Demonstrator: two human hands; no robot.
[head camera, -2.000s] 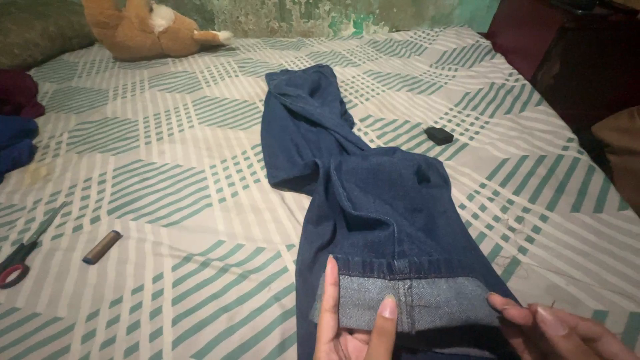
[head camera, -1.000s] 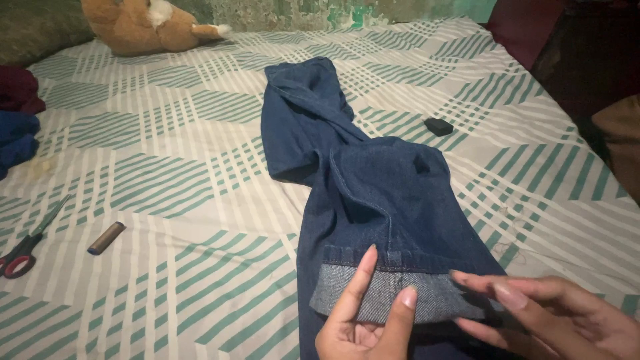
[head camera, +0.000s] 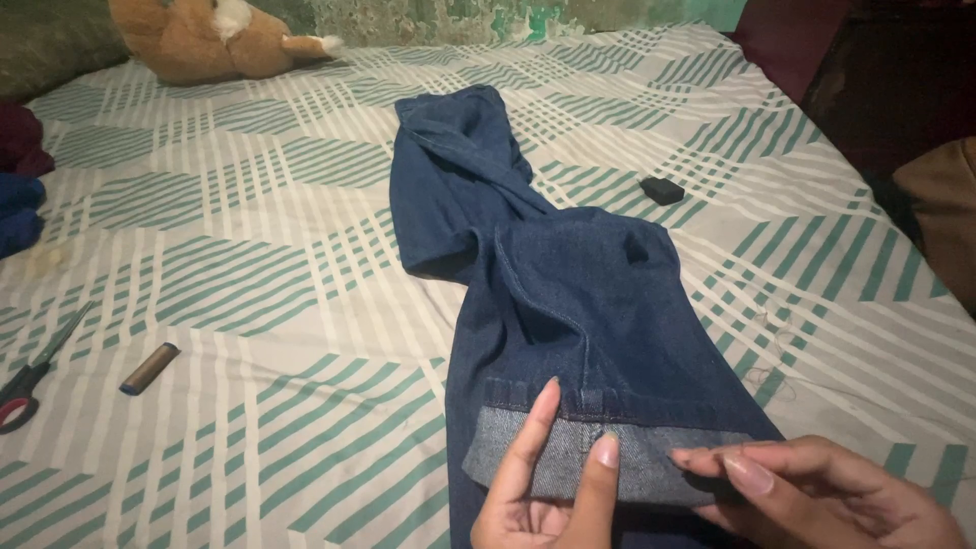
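Observation:
A pair of dark blue denim jeans (head camera: 610, 290) lies lengthwise before me, with a leg's cuff (head camera: 564, 457) turned up to show its lighter inner side. My left hand (head camera: 560, 488) is at the cuff, its index finger and thumb spread over the pale fabric, the cuff held between the fingers. At the cuff's right end is my right hand (head camera: 816, 488), thumb and index fingertip pinched close together; a needle or thread between them cannot be made out. The right hand's lower fingers are partly hidden by the cloth.
Scissors (head camera: 27, 389) and a small brown cylinder with blue ends (head camera: 150, 369) lie at the left on the patterned bedsheet (head camera: 229, 282). A small black object (head camera: 662, 191) sits right of the jeans, loose thread (head camera: 778, 374) nearer me. A plush toy (head camera: 206, 42) lies at the back; dark clothes (head camera: 19, 213) at the left edge.
My right hand has moved left from beyond the cuff's right end to over its right part. My left hand's fingers have shifted slightly on the cuff.

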